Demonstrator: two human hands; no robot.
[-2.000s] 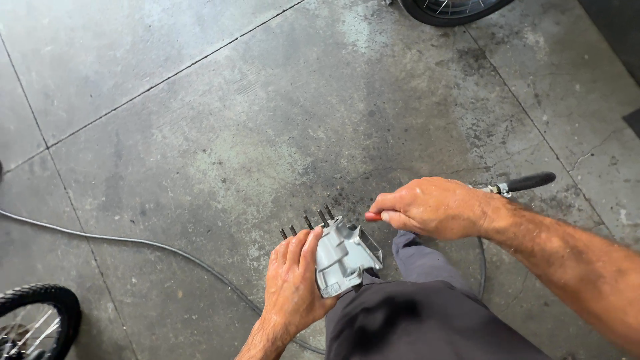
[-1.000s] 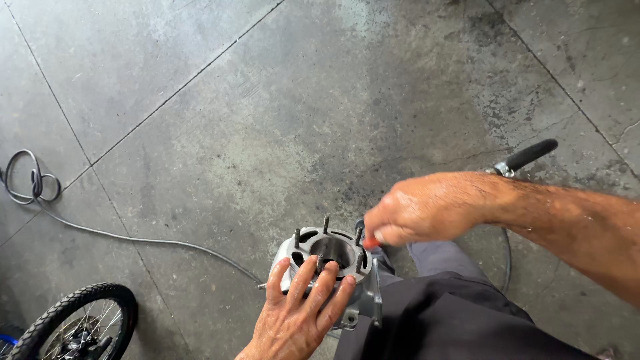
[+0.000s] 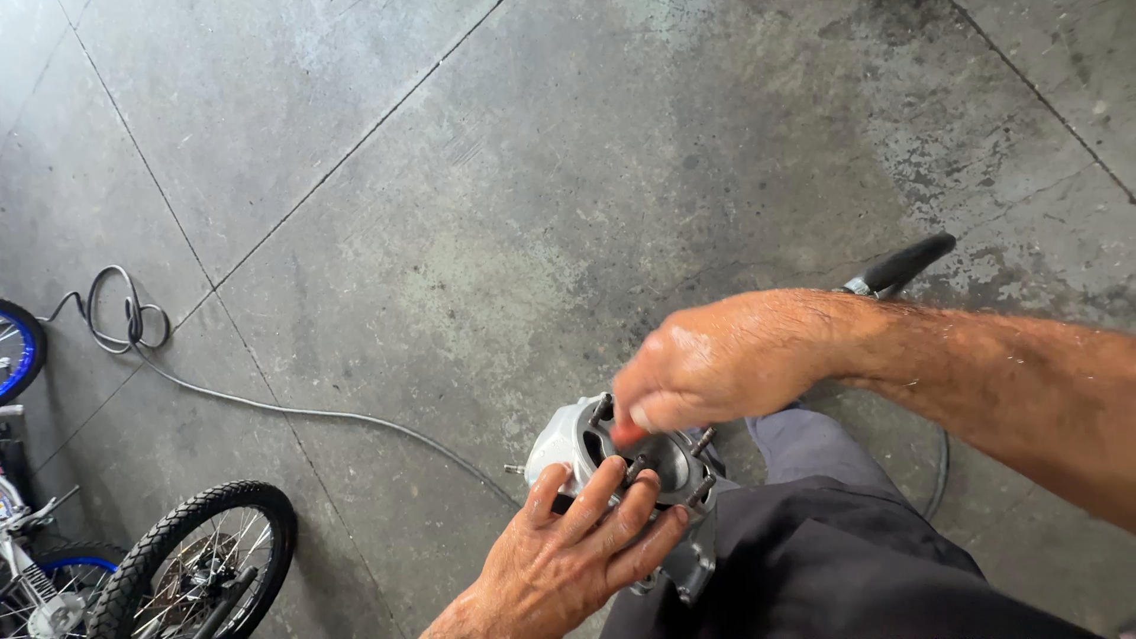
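A silver metal engine cylinder [image 3: 555, 441] with several threaded studs rests against my dark trousers, its round bore facing up. My left hand [image 3: 577, 546] spreads its fingers over the near rim and grips it. Above the bore, my right hand [image 3: 719, 364] is closed around a small red object [image 3: 628, 429], partly blurred and mostly hidden by the fingers. That object is at the bore's far left edge; whether it touches the metal cannot be told.
A grey hose [image 3: 328, 414] runs over the concrete floor to a loose coil [image 3: 133, 319] at left. A knobbly tyre [image 3: 275, 568] and parts of bikes stand at lower left. Beyond my right forearm lies a black-handled tool or hose fitting [image 3: 905, 264].
The cylinder has turned from side-on to bore up, with my left hand shifting onto its rim. My right hand has moved from beside the cylinder to above its bore.
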